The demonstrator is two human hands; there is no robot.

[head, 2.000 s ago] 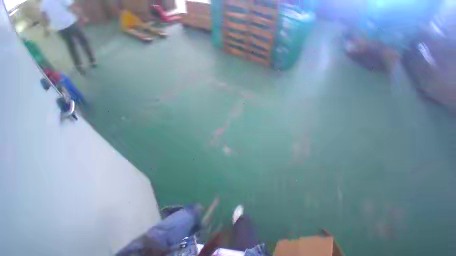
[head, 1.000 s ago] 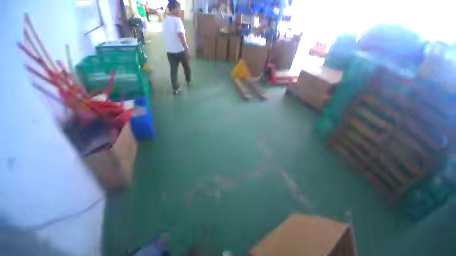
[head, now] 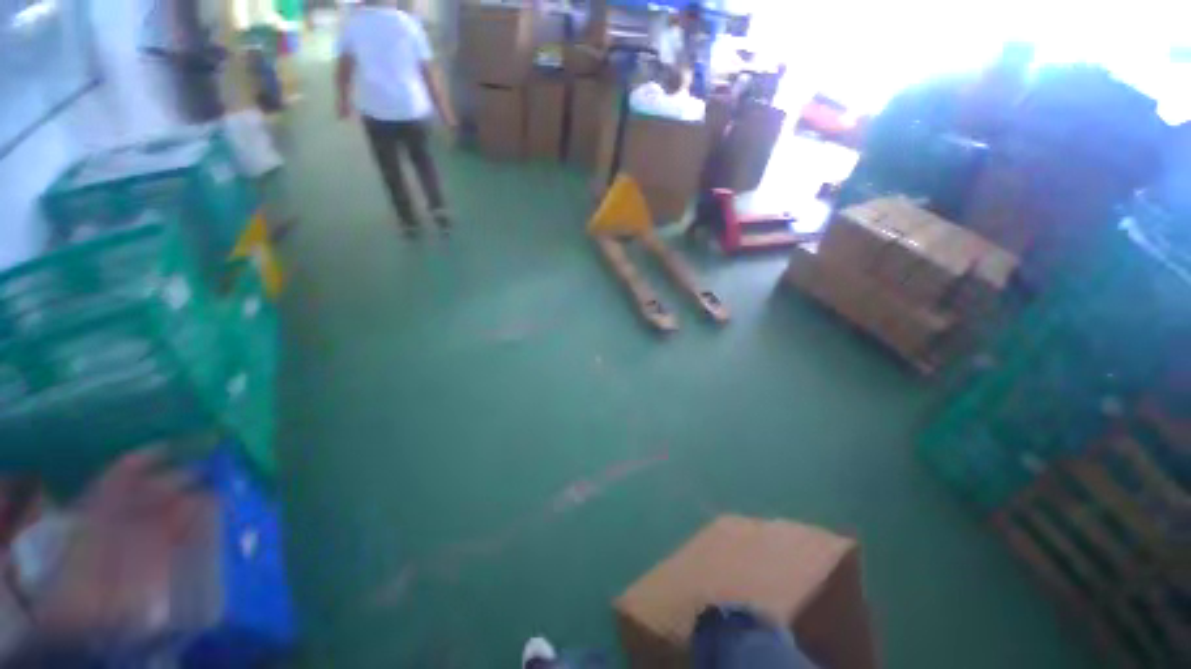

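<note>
A brown cardboard carton (head: 738,562) is at the bottom edge, right of centre, nearest in front of me. A blue denim part of my clothing, leg or sleeve, overlaps its near side. The carton's near right side is dark, and its inside cannot be made out. Neither my left hand nor my right hand can be made out, so what holds the carton is hidden. The tip of a white shoe (head: 538,651) shows left of the carton.
Green crates (head: 118,327) and a blue bin (head: 248,562) line the left. A person (head: 392,79) is ahead on the green floor (head: 470,405). A yellow pallet truck (head: 627,216), a red one (head: 758,229), cartons (head: 901,268) and wooden pallets (head: 1130,510) stand ahead and right.
The view has moved forward along the floor. The crates and pallet trucks are nearer, and the box of red sticks is out of view. The carton remains at the bottom edge.
</note>
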